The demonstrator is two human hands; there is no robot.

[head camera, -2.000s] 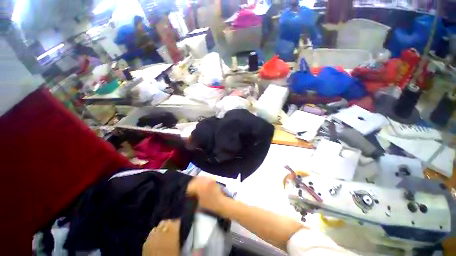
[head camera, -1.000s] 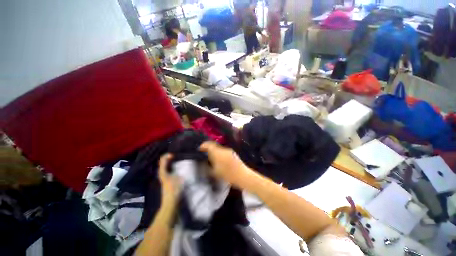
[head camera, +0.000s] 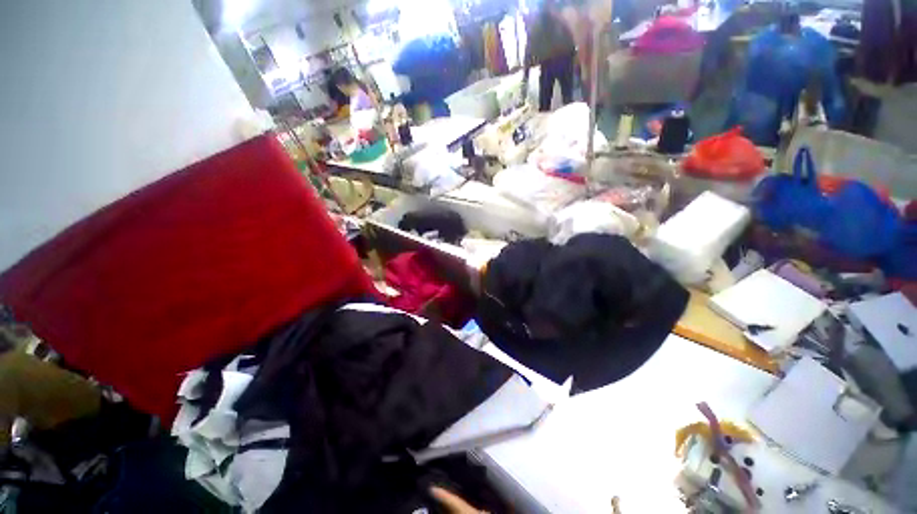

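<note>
The black-and-white garment pile (head camera: 372, 381) lies at the lower left and centre, partly over the white table's edge. A flat white panel (head camera: 493, 417) shows at its right side, with its corner on the table. White and grey patterned pieces (head camera: 216, 427) stick out at the pile's left. Only a small part of my right hand (head camera: 457, 501) shows at the bottom edge, beside the black cloth; whether it holds anything is hidden. My left hand is out of the picture. A separate black garment heap (head camera: 583, 306) lies on the table's far side.
A large red panel (head camera: 191, 276) stands behind the pile. The machine head (head camera: 789, 482) with a pink cloth strip (head camera: 731, 457) is at the lower right. White cards (head camera: 769, 309), a white block (head camera: 701, 233) and a blue bag (head camera: 830, 211) lie beyond. People are in the background.
Both hands held the bunched black-and-white garment up; now it lies spread on the pile. My right hand has dropped to the bottom edge and my left hand has left the picture.
</note>
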